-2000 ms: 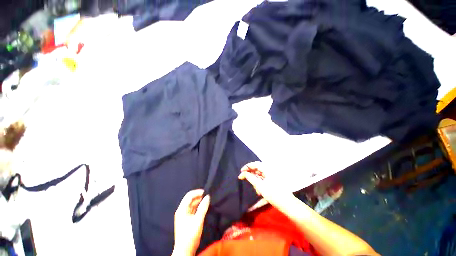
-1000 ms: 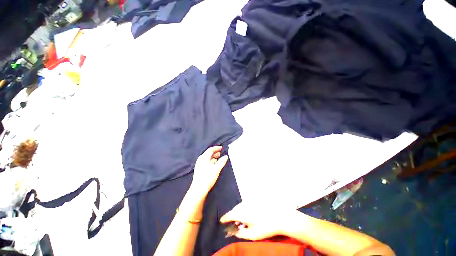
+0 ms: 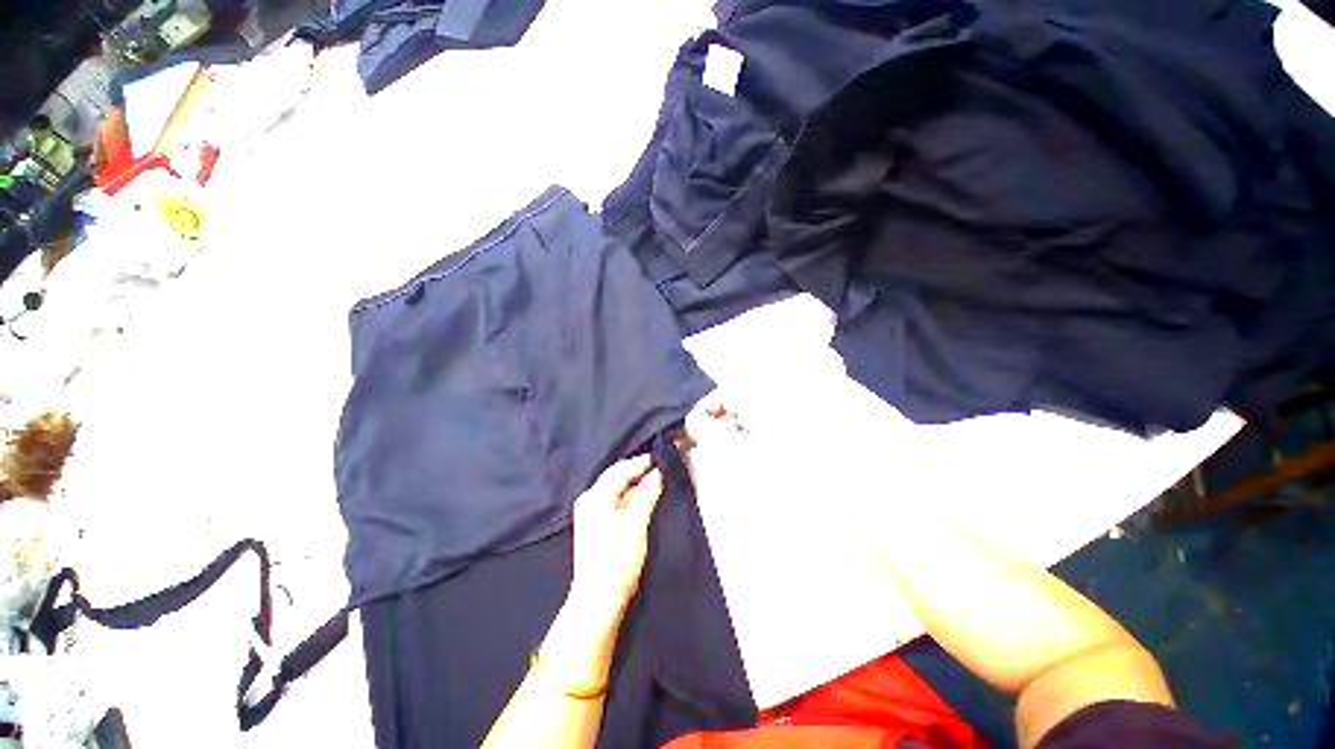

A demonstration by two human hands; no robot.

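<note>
A navy garment (image 3: pixel 469 395) lies spread on the white table, its top edge with a pale stitch line at upper left and a folded-over layer ending in a lower edge. My left hand (image 3: pixel 615 505) pinches the cloth at the right end of that lower edge. My right hand (image 3: pixel 725 439) is beside the same corner, its fingertips at the cloth edge; glare washes out much of it. Whether it holds a small tool or thread cannot be told.
A large crumpled navy pile (image 3: pixel 1025 220) with a white label (image 3: pixel 722 69) lies at upper right. A black strip (image 3: pixel 169 597) curves at lower left. White and coloured clutter (image 3: pixel 88 293) is at far left. The table edge and blue floor (image 3: pixel 1215 600) show at lower right.
My right hand has moved up from near the apron to the garment's corner. My left hand has closed on the lower edge there, slightly lower in view.
</note>
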